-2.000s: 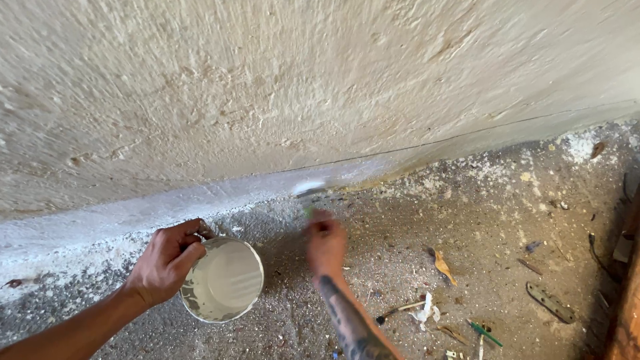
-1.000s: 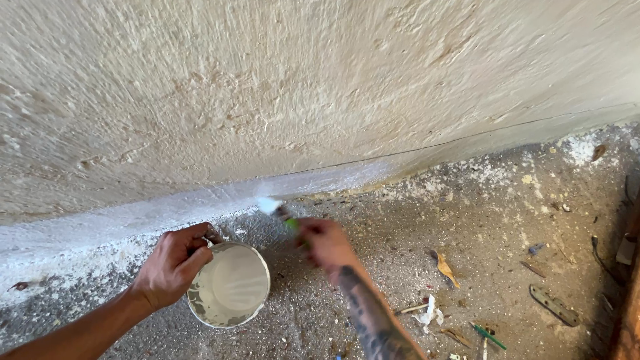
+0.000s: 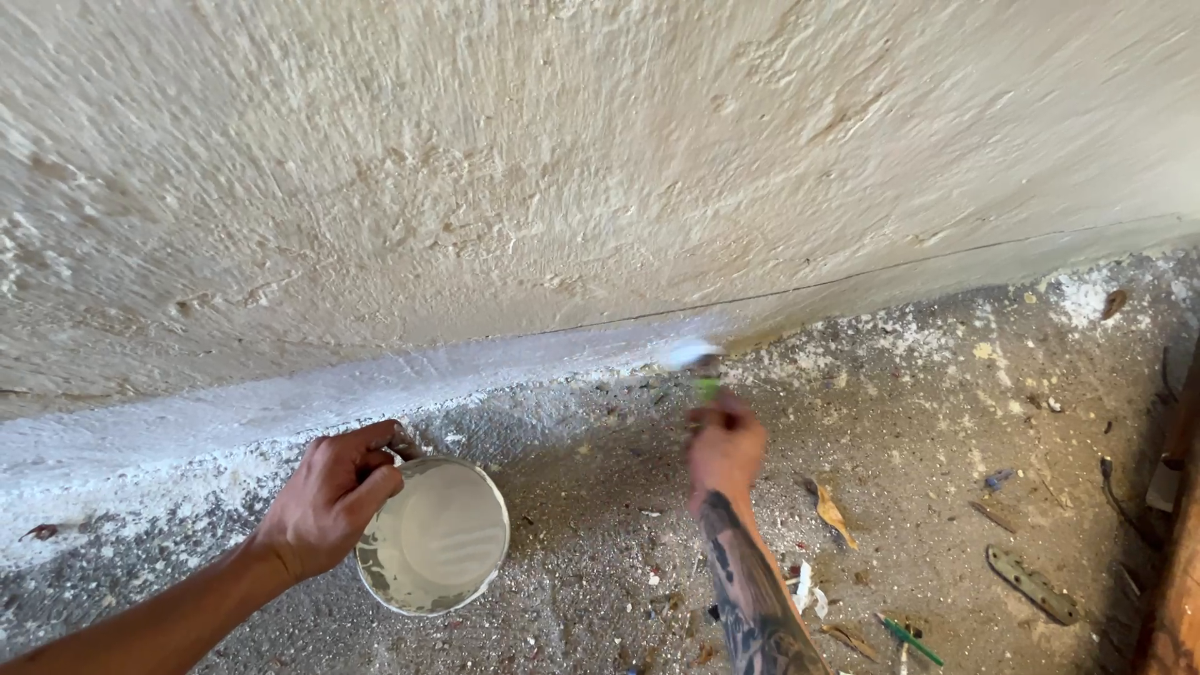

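My left hand (image 3: 333,502) grips the rim or handle side of a round paint container (image 3: 441,536) with pale liquid inside, held over the floor at lower left of centre. In my right hand (image 3: 727,450) is a paintbrush (image 3: 705,375) with a green part on its handle, blurred by motion. Its white-coated bristles touch the foot of the rough plaster wall (image 3: 600,169). A wet-looking whitish band (image 3: 375,384) runs along the wall's base from the left up to the brush.
White specks and splashes mark the rough floor (image 3: 600,562). A dry leaf (image 3: 832,516), a green stick-like piece (image 3: 911,639), a flat oblong piece (image 3: 1033,583) and scraps lie at lower right. A wooden edge (image 3: 1177,562) stands at far right.
From one second ago, my right hand and the brush have moved right along the wall's base. My left hand still holds the container at about the same place.
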